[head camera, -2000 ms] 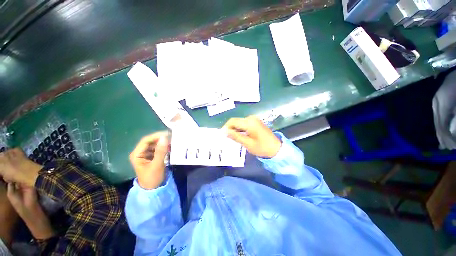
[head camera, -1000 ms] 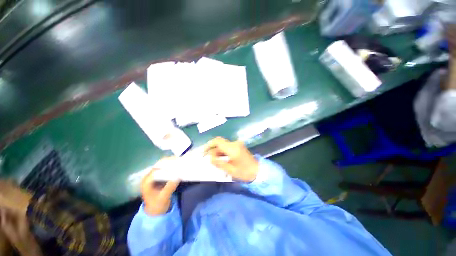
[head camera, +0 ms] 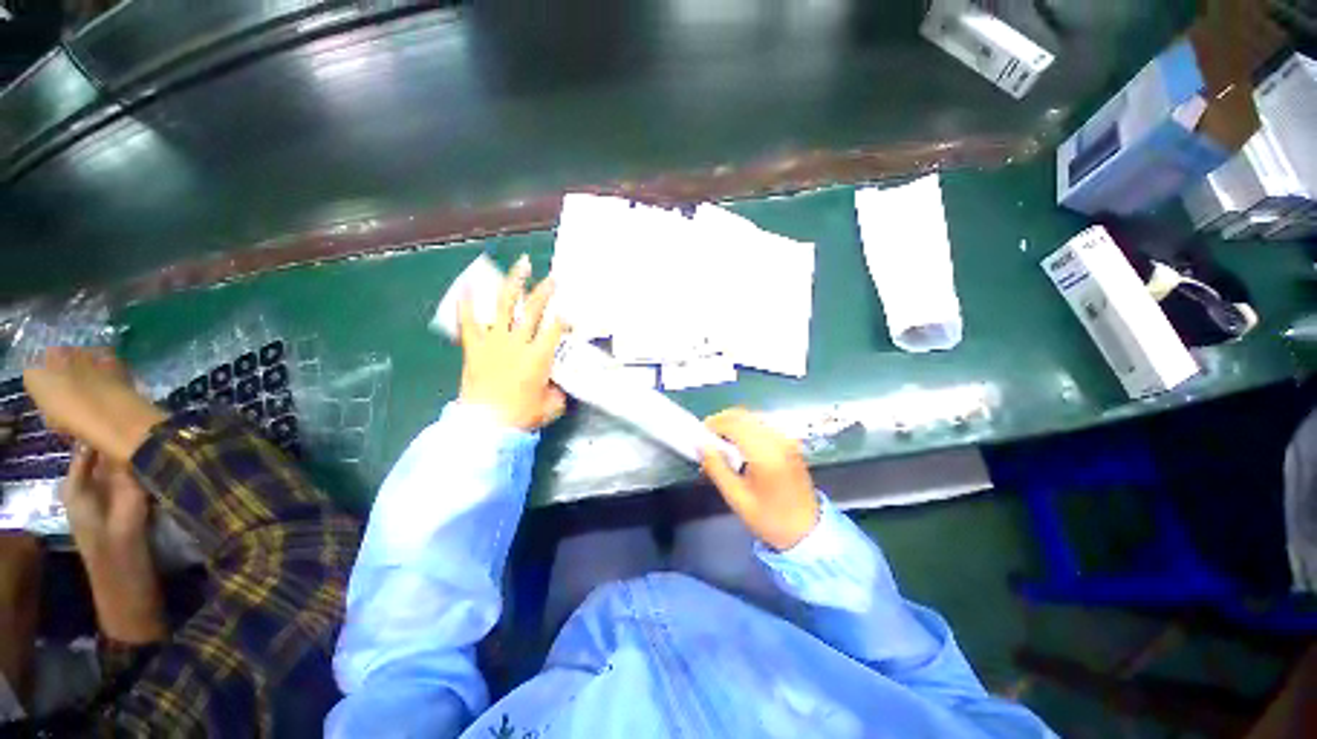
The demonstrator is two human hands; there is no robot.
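A pile of white leaflets (head camera: pixel 657 282) lies overlapping on the green bench in front of me. A narrow folded white leaflet (head camera: pixel 643 407) runs slanting below the pile. My right hand (head camera: pixel 761 474) grips its lower right end between thumb and fingers. My left hand (head camera: pixel 509 347) lies palm down by its upper left end, fingers spread over another white strip part (head camera: pixel 470 296); whether it grips anything is hidden. A small white piece (head camera: pixel 699 371) sticks out at the pile's lower edge.
A long white bundle (head camera: pixel 910 267) lies right of the pile. Further right are a slim white box (head camera: pixel 1122 311), a black item with a pale strap (head camera: pixel 1206 303) and a blue-white carton (head camera: pixel 1134 133). Another box (head camera: pixel 988 46) is on the belt. A neighbour's plaid sleeve (head camera: pixel 238 513) is beside a clear tray (head camera: pixel 340 404).
The short printed sheet is no longer seen between my hands. My left hand has moved up onto the bench beside the pile; my right hand now holds a narrow strip. The view has shifted.
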